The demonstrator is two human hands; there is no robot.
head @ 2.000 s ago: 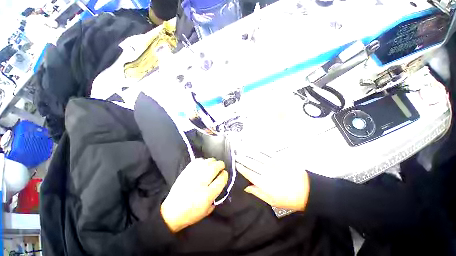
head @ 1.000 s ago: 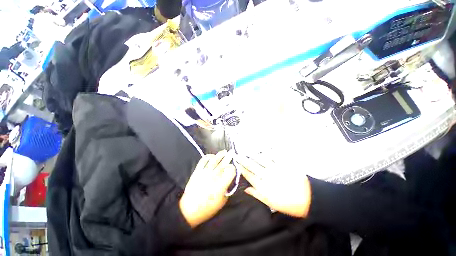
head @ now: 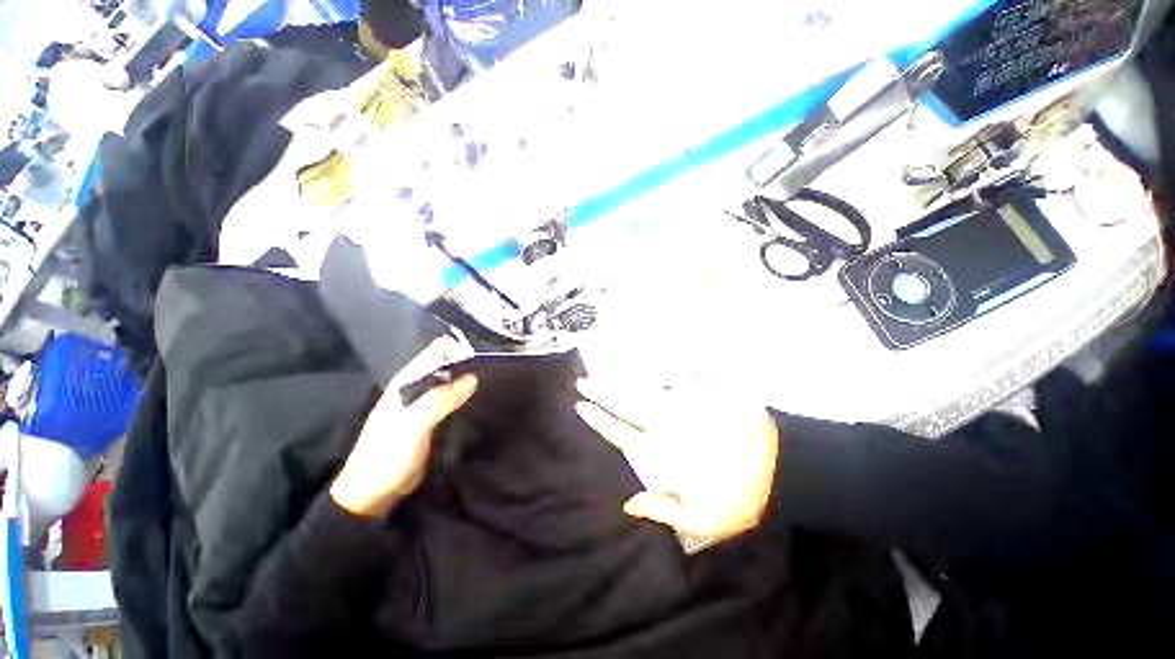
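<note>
A black garment (head: 284,425) lies in a large heap over the left side and my lap. A thin white cord (head: 522,354) runs along its edge just below the presser foot (head: 563,313) of the white sewing machine (head: 670,90). My left hand (head: 406,431) grips the garment edge and the end of the cord between thumb and fingers, left of the needle area. My right hand (head: 696,457) lies flat, fingers apart, on the white table and the garment's right edge, and grips nothing.
Black scissors (head: 805,238) and a black device with a round dial (head: 960,273) lie right of the needle area. A dark control panel (head: 1031,58) is at upper right. Yellow-tan material (head: 329,176) lies behind the machine. A blue crate (head: 80,393) and a red object (head: 86,525) are at left.
My left hand has moved left, away from my right hand, with the garment edge. The cord, looped between the hands before, now lies nearly straight across below the presser foot.
</note>
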